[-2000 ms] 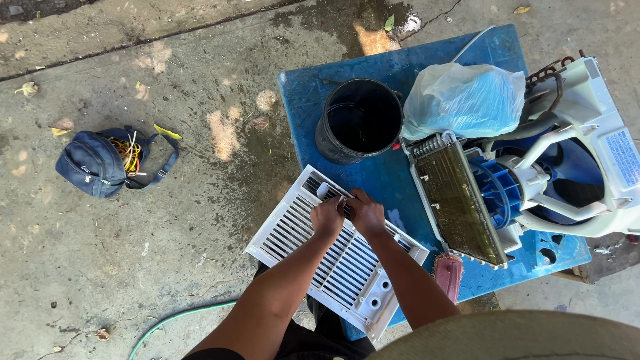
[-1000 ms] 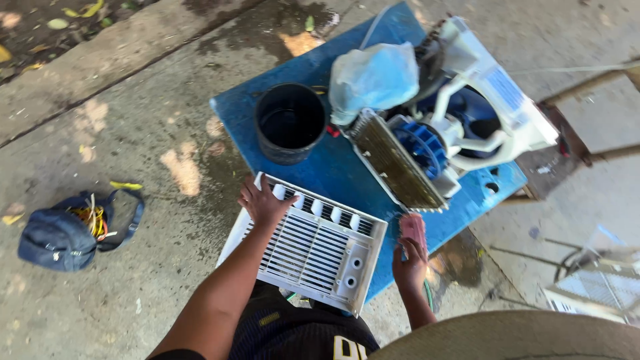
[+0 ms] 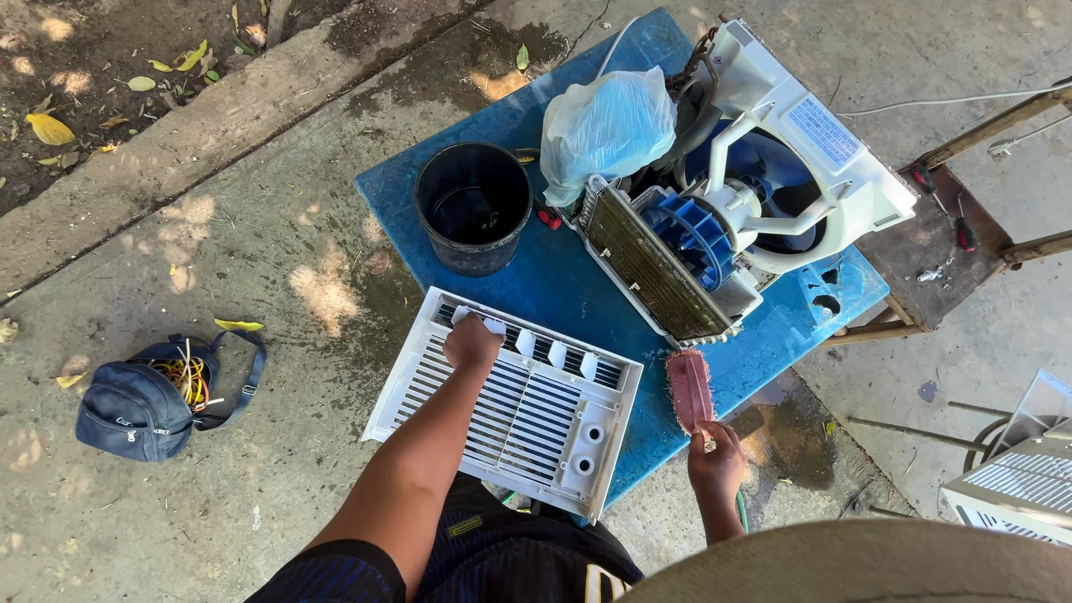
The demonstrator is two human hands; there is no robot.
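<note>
A white plastic air conditioner front grille (image 3: 519, 410) lies tilted at the near edge of a blue table (image 3: 544, 276). My left hand (image 3: 473, 342) is curled over its upper left louvers, its fingers on one of the white vanes. With my right hand (image 3: 716, 456) I pinch the near end of a pink scrub brush (image 3: 691, 389), right of the grille. Behind the brush stands the opened air conditioner unit (image 3: 754, 184), with its finned coil (image 3: 653, 268), blue blower wheel (image 3: 687, 239) and white fan housing in view.
A black bucket (image 3: 473, 205) and a tied plastic bag (image 3: 607, 130) stand on the table. Screwdrivers (image 3: 965, 230) lie on a wooden chair (image 3: 930, 243) at the right. A navy bag with wires (image 3: 138, 406) rests on the concrete at the left. Another white grille (image 3: 1017, 481) is at the lower right.
My right hand has left the grille, where both hands were together, and has taken the pink brush. My left hand has shifted along the vanes. The view has swung.
</note>
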